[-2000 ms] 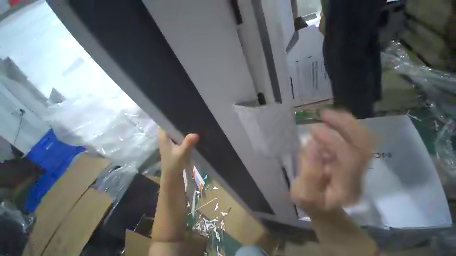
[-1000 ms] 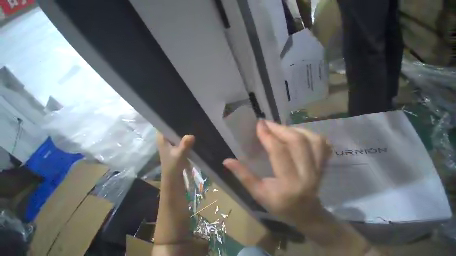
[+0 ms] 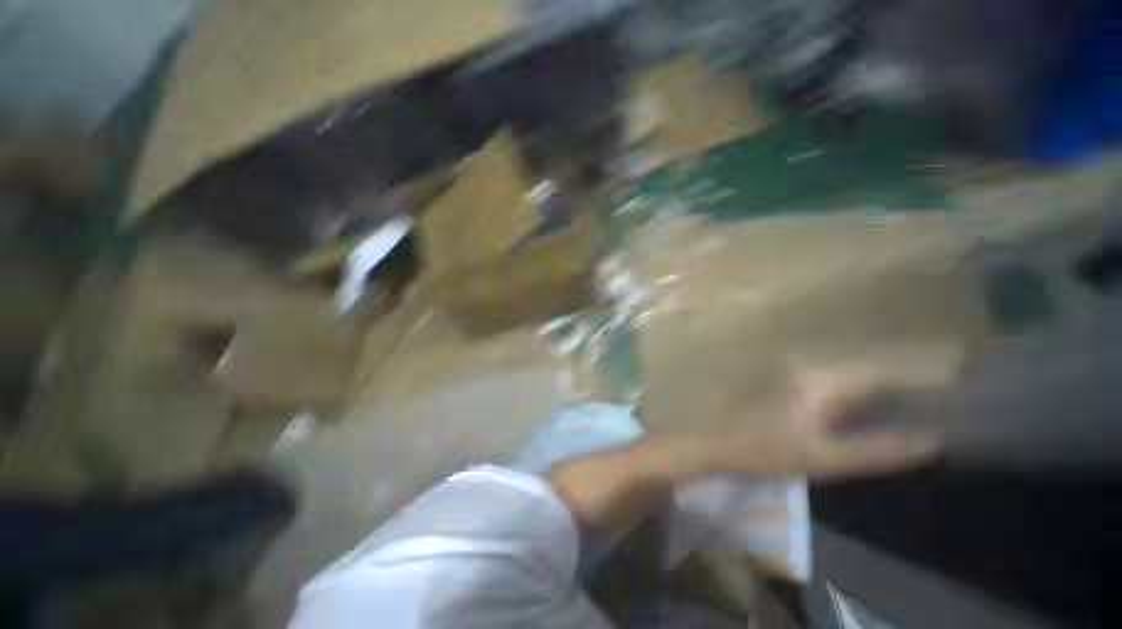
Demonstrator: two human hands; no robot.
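Note:
The view is strongly blurred. A bare forearm from a white sleeve reaches right to what looks like my left hand (image 3: 867, 424). The hand lies at the near end of a long grey and black shape (image 3: 984, 528), which may be the carton. The blur hides its fingers, so its grip is unclear. A white sheet with orange marks (image 3: 773, 522) shows below the forearm; whether anything holds it is unclear. My right hand is not in view.
Brown cardboard (image 3: 812, 295) lies on a green floor covering (image 3: 800, 172), with silver-white scraps (image 3: 615, 307) around it. More torn cardboard (image 3: 505, 246) and dark items are at the left. Something blue (image 3: 1083, 86) is at the upper right. A light blue shape (image 3: 578, 436) is beside the sleeve.
The view has swung down onto the floor and blurred. The upright carton face, the FURRION flap and my right hand have left the picture. A white sleeve now shows.

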